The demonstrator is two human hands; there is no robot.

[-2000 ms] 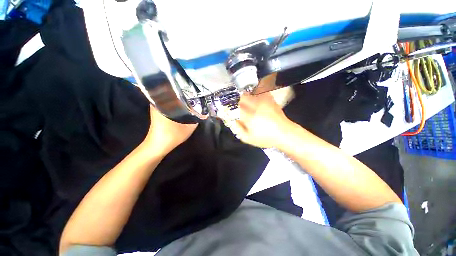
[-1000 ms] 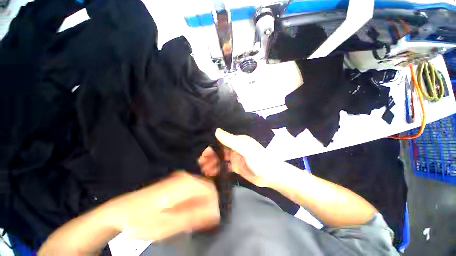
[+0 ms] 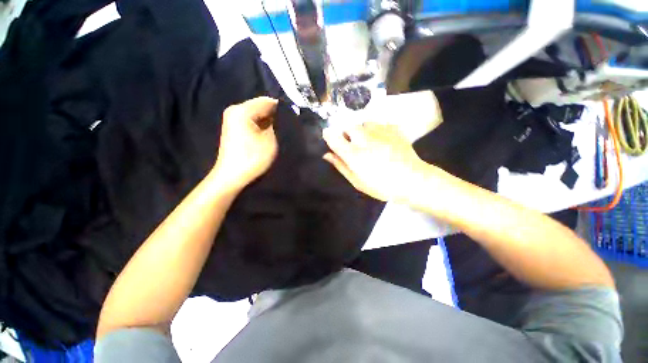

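Observation:
A large black garment cloth [image 3: 298, 220] lies heaped at the left and spreads under both hands up to the needle area. My left hand [image 3: 249, 138] is curled closed on the cloth's upper edge, left of the needle. My right hand [image 3: 373, 159] is at the cloth's edge just in front of the presser foot [image 3: 323, 110], its fingertips on the cloth. The white sewing machine with a blue stripe [image 3: 455, 8] crosses the top of the view. The needle itself is too small to tell.
Small black cut pieces [image 3: 543, 138] lie on the white table [image 3: 405, 225] at the right. Beyond them are an orange cord [image 3: 617, 170], a yellow-green coil [image 3: 631, 126] and thin tools [image 3: 601, 159]. A blue crate [image 3: 625, 223] stands at the right edge.
Both hands have moved up from near the lap to the needle area, carrying the cloth edge with them. The cloth now spreads across the table front, and the hands are apart.

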